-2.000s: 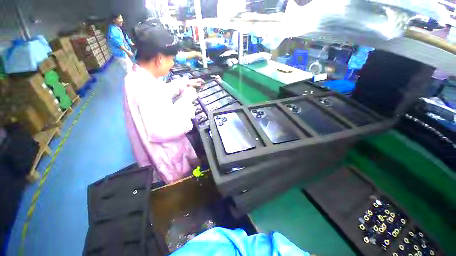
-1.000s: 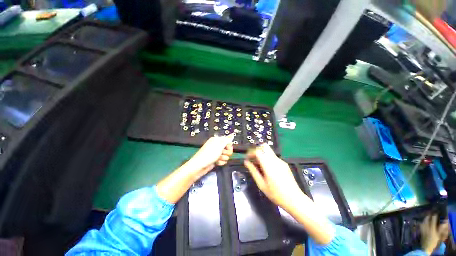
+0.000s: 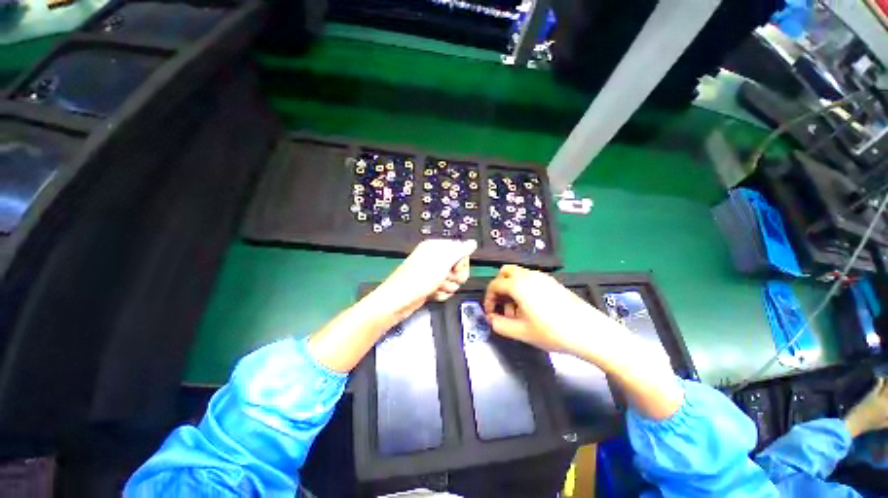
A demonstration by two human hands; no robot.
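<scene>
A black foam phone tray [image 3: 453, 463] lies nearest me with glossy silver-blue phones in its pockets. My right hand [image 3: 526, 309] is bare, its fingers bent down at the camera end of the second phone from the left [image 3: 501, 394]. My left hand [image 3: 435, 272] is bare and curled just above the tray's back edge, over the gap between the first phone [image 3: 409, 394] and the second. Whether either hand holds a small part is hidden by the fingers. Behind, a flat black foam tray [image 3: 307, 199] holds many gold-ringed pieces [image 3: 448, 199]; its left section is empty.
Stacked foam trays [image 3: 146, 263] with phones on top stand at the left. A pale post [image 3: 633, 88] rises behind the parts tray, with a small white fitting [image 3: 574, 204] at its foot. Blue bins [image 3: 764, 233] stand right. Another person's hand [image 3: 867, 409] shows at the right edge.
The view has turned from the stacked trays and a neighbouring worker to the bench. Since one second ago, my right hand has come down to the second phone's camera end. My left hand stays close by.
</scene>
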